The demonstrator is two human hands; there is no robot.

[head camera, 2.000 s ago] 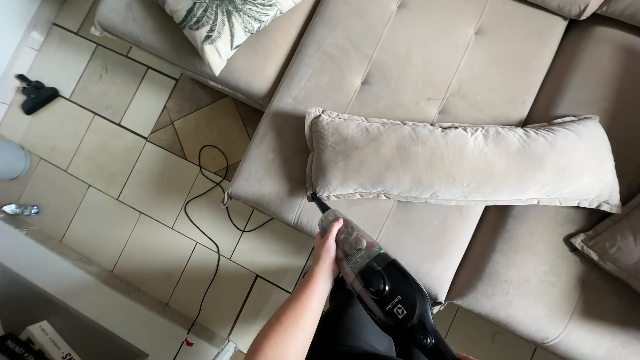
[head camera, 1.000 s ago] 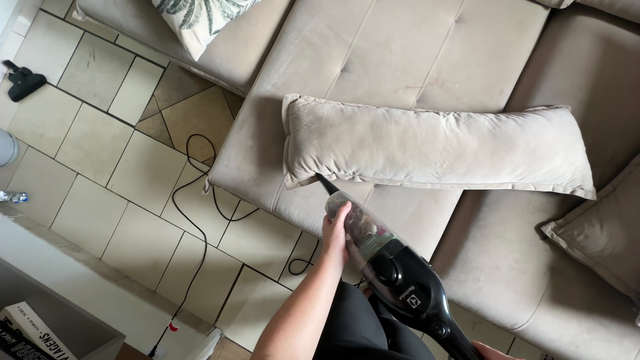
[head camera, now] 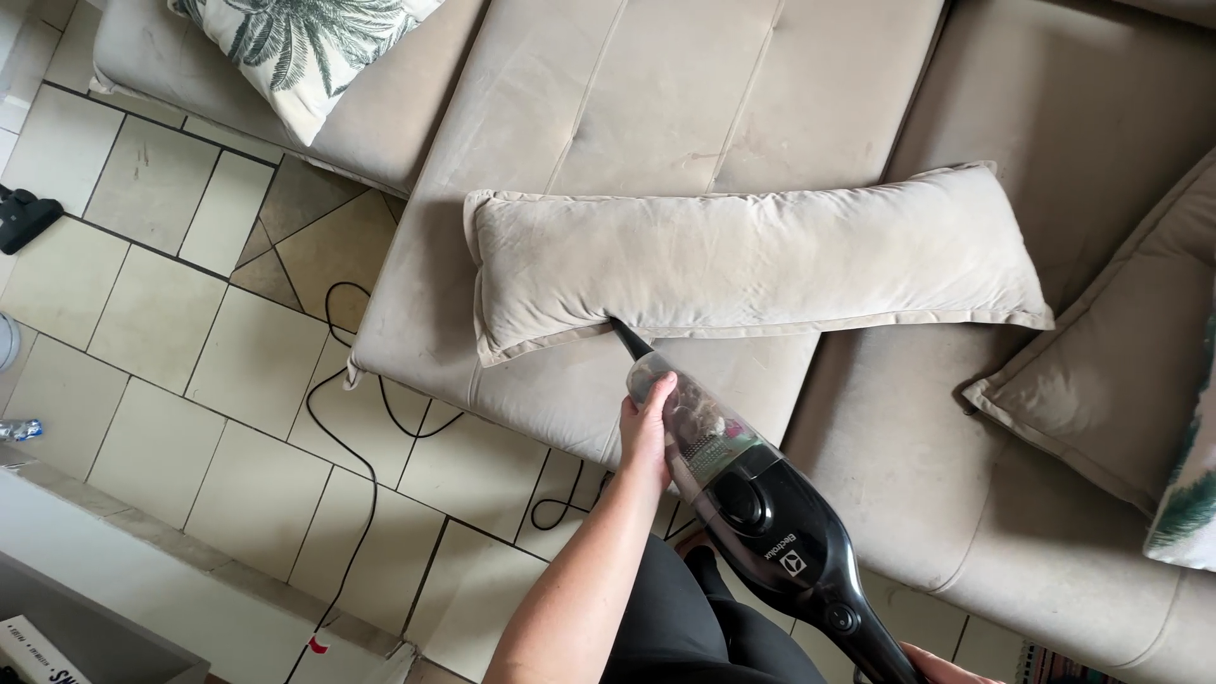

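A black Electrolux handheld vacuum cleaner (head camera: 779,518) with a clear dust container slants across the lower middle. My left hand (head camera: 651,432) grips the container near its front, thumb on top. At the bottom edge my right hand (head camera: 940,665), only partly in view, is at the vacuum's rear handle. The narrow black crevice nozzle (head camera: 631,339) touches the lower seam of a long beige bolster pillow (head camera: 750,261), left of its middle. The pillow lies across the beige tufted sofa (head camera: 665,104). Dust and debris show inside the container.
A palm-print cushion (head camera: 294,47) lies upper left, a beige cushion (head camera: 1111,370) at right. A black power cord (head camera: 373,494) loops over the tiled floor (head camera: 256,475). A black floor nozzle (head camera: 27,218) sits far left; a book (head camera: 38,651) lies at the lower left.
The nozzle tip has moved along the pillow's lower edge, from its left corner toward the right. Both hands have stayed on the vacuum. The view has shifted somewhat.
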